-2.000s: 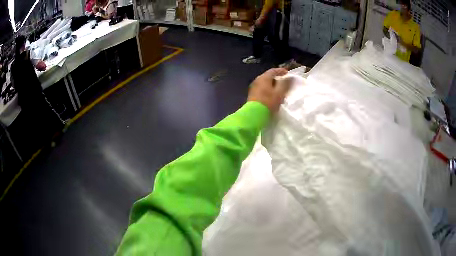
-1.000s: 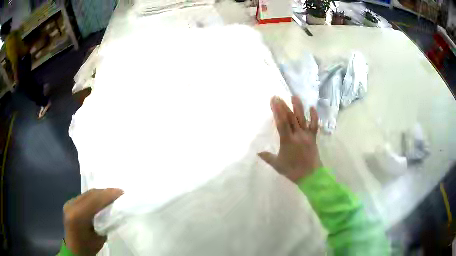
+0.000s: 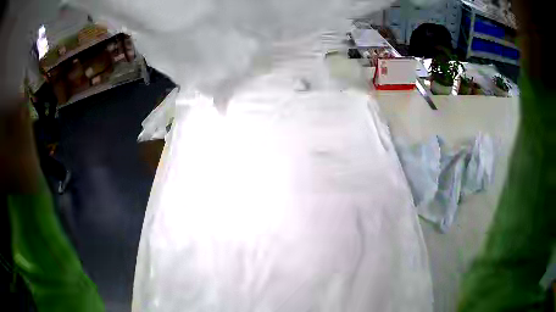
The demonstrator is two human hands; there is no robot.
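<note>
A white cloth piece (image 3: 244, 46) hangs raised and blurred across the top of the view, close to the camera. Below it the stack of white pieces (image 3: 341, 225) lies before me, lightly wrinkled and glaring white at its middle. My left hand (image 3: 17, 134) is a dark blur raised at the left edge, above its green sleeve. My right hand (image 3: 538, 42) is dark, blurred and cut off at the upper right edge. The fingers of both hands and their hold on the cloth cannot be made out.
Pale blue cloth (image 3: 448, 177) lies heaped right of the stack. Beyond it are a red-and-white box (image 3: 395, 74), a thin metal tool (image 3: 427, 96) and potted plants (image 3: 445, 73). Shelves with cartons (image 3: 91, 67) stand at the far left, past the dark floor. A person's legs show dimly there.
Both hands have risen from the stack to the upper side edges. A white cloth piece is now up across the top of the view. The view has also shifted.
</note>
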